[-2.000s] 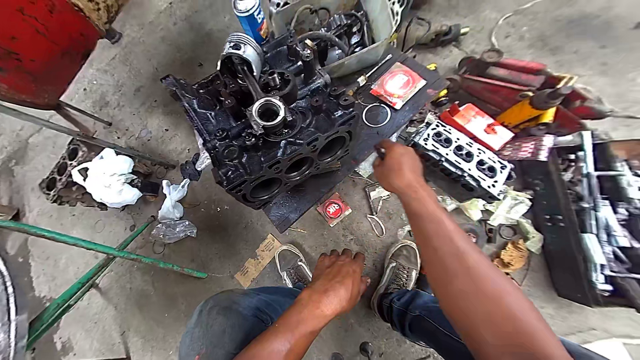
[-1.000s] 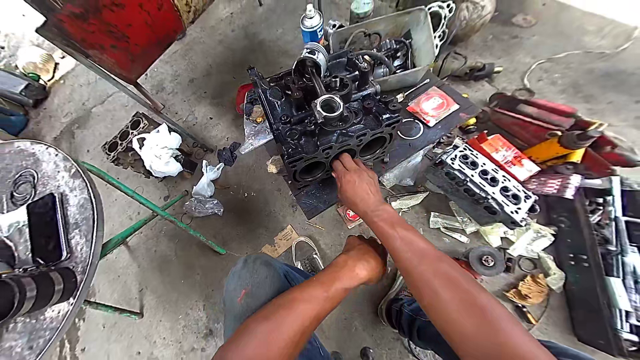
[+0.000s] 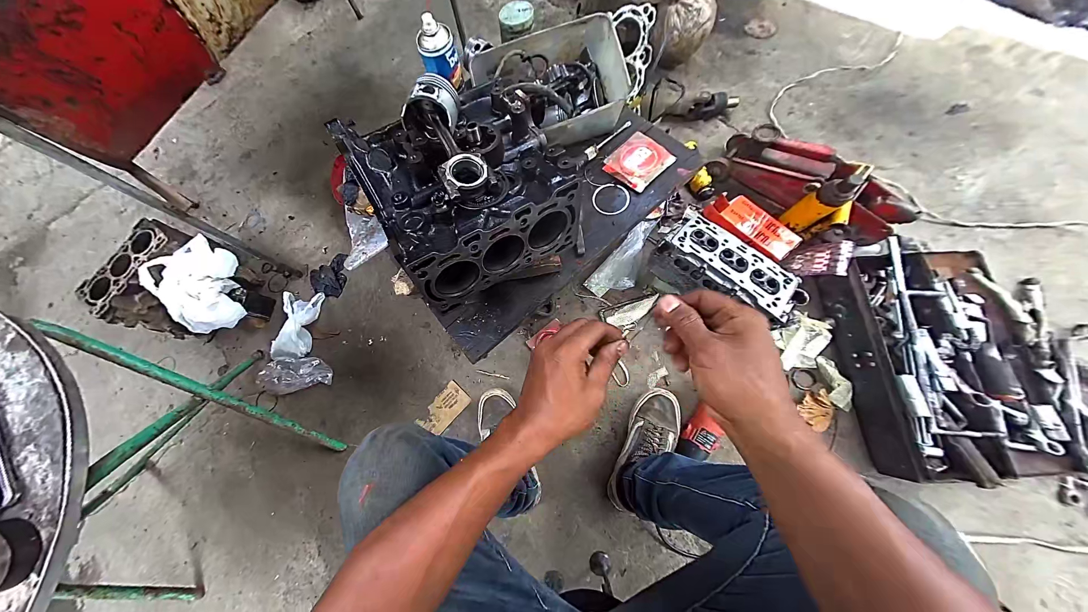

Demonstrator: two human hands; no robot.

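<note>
My left hand [image 3: 571,374] is raised above my shoes, its thumb and fingertips pinched together near a thin ring-like piece that I cannot make out well. Close on its right, my right hand [image 3: 714,344] has its thumb against its curled fingers; whether it holds something small is not clear. Beyond them a black engine block [image 3: 476,212] rests on a dark board [image 3: 493,319], its cylinder bores facing me. A piston with connecting rod [image 3: 432,102] stands on the block. A thin metal ring [image 3: 611,199] lies by a red and white packet [image 3: 638,161].
A cylinder head [image 3: 733,262] and an open toolbox [image 3: 884,408] stand at the right. Behind the block are a metal bin of parts [image 3: 608,59] and a spray can [image 3: 438,51]. A green metal frame [image 3: 187,382], a round table [image 3: 51,408] and plastic bags [image 3: 195,285] are at the left.
My right hand has come away from the engine block's bores, toward me and to the right. Both hands are now raised side by side in front of the block.
</note>
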